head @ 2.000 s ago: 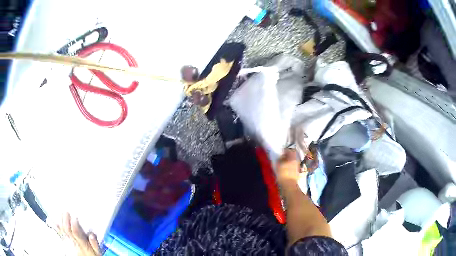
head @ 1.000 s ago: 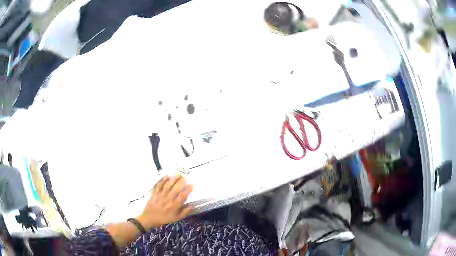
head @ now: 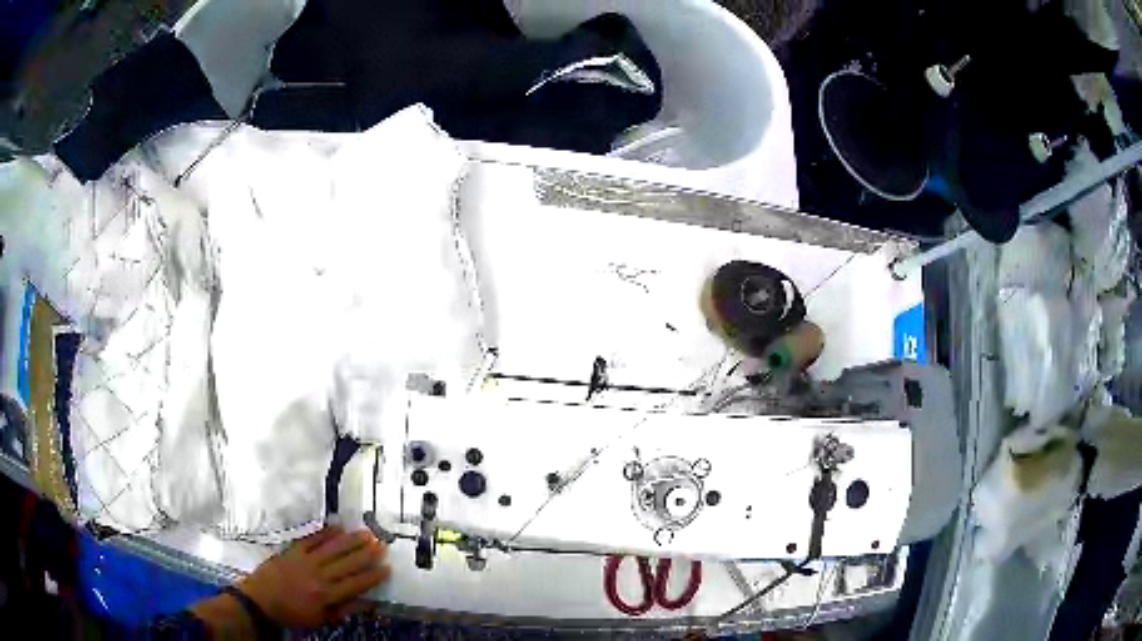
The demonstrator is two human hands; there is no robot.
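Note:
My left hand [head: 319, 576] rests palm down at the table's front edge, left of the sewing machine's needle end, fingers slightly apart. It has a dark band on the wrist. The white sewing machine head [head: 589, 488] lies across the table, seen from above. White padded fabric [head: 276, 313] covers the table left of it, and a white quilted panel [head: 119, 376] with diamond stitch lines lies further left. A small dark piece [head: 338, 476] shows beside the needle end. Red scissor handles [head: 651, 582] show in front of the machine. My right hand is not in view.
A dark thread cone [head: 755, 301] stands behind the machine. Dark cloth [head: 413, 63] lies beyond the table's back edge, by a white curved surface [head: 751, 113]. White cloth pieces [head: 1046, 326] are piled at the right. A blue crate or surface [head: 144, 589] shows at the lower left.
The view has swung from the lap and floor up over the table and machine. My right hand, seen earlier among white cloth, has left the picture. My left hand remains flat at the table edge.

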